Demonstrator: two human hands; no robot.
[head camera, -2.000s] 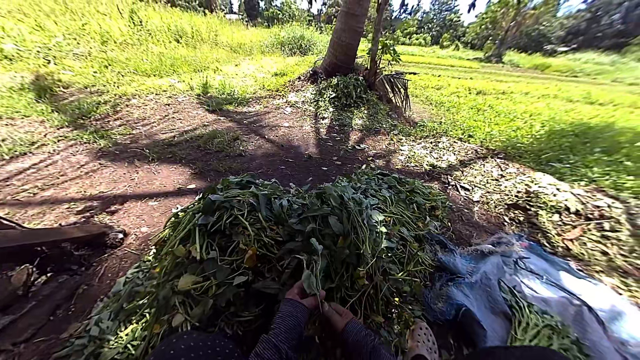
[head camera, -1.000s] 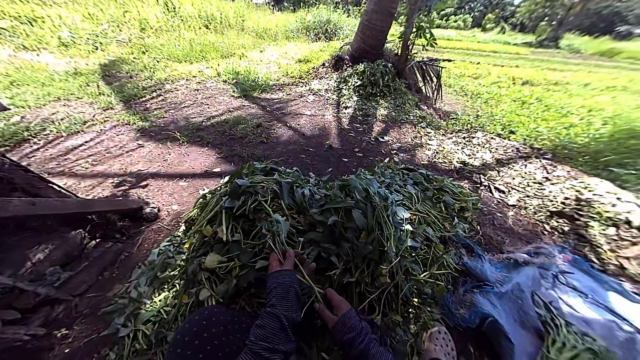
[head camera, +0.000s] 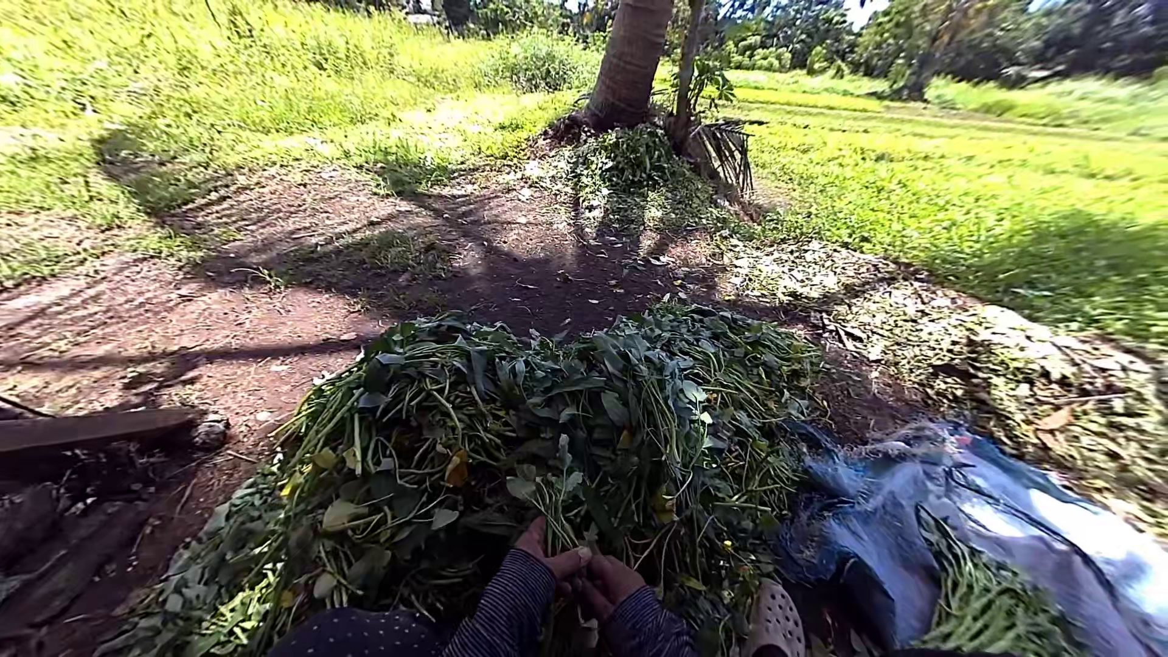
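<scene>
A large heap of leafy green stems (head camera: 511, 392), with some yellow leaves, lies on the ground before me. At its near edge my left hand (head camera: 552, 554) is closed around a small bunch of leafy stems (head camera: 558, 497), whose leaves point away from me. My right hand (head camera: 610, 582) is right beside it, fingertips bent together at the lower part of the bunch; whether they grip a stem is hidden. Both wrists are in striped sleeves.
Right of the heap lies a blue and white plastic sheet (head camera: 1004, 511) with cut green stems (head camera: 995, 602) on it. A perforated clog (head camera: 776, 620) shows at the bottom. A wooden plank (head camera: 91, 431) is at left. A tree trunk (head camera: 630, 64) stands beyond.
One second ago my hands were apart over the heap; now they are together at the bunch. The view has shifted somewhat.
</scene>
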